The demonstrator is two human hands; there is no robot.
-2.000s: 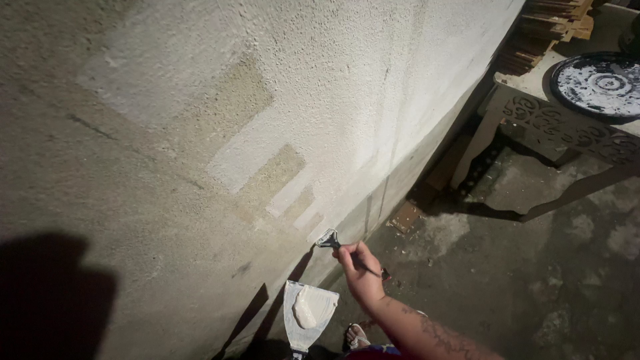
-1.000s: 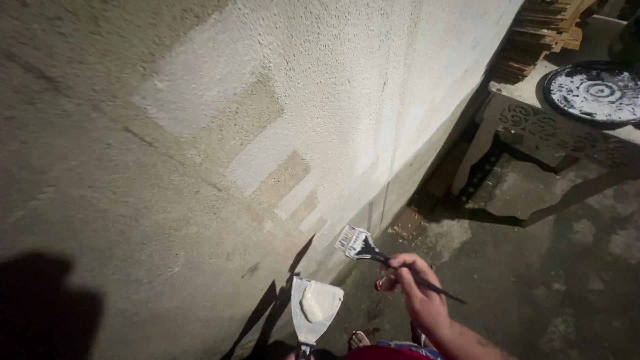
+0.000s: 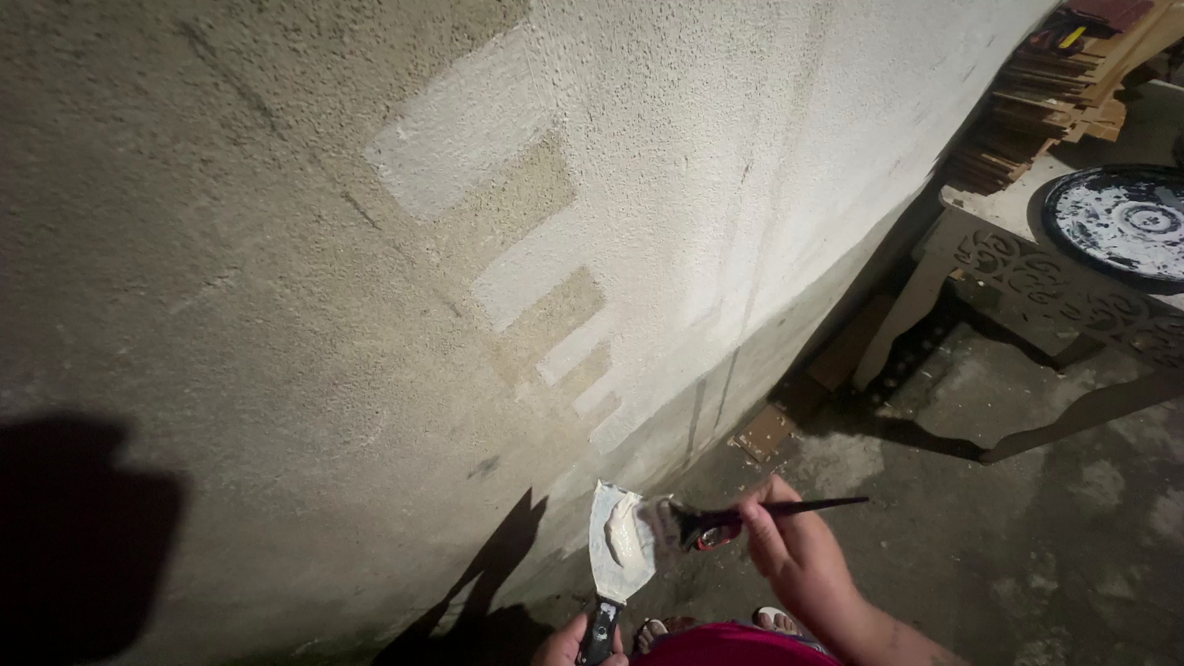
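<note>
My right hand (image 3: 786, 536) grips a dark-handled paintbrush (image 3: 708, 525), its blurred bristles at the right edge of a putty knife's blade. That putty knife (image 3: 601, 541) is in my left hand (image 3: 578, 643), held by its black handle, with a lump of white paste (image 3: 625, 532) on the blade. Whether the bristles touch the paste cannot be told. Beyond both tools stands the rough wall (image 3: 277, 277), which bears stepped white painted bands (image 3: 527, 268) with bare tan strips between them.
At the right stands a table with a carved apron (image 3: 1036, 273), bearing a paint-smeared black round tray (image 3: 1147, 217) and stacked wood strips (image 3: 1027, 111). A brown flat piece (image 3: 763, 433) lies on the concrete floor (image 3: 934, 555) by the wall's foot. My sandalled feet are below.
My right hand has brought the brush from the lower end of the painted bands back to the putty knife. Another white band shows at the bottom of the steps.
</note>
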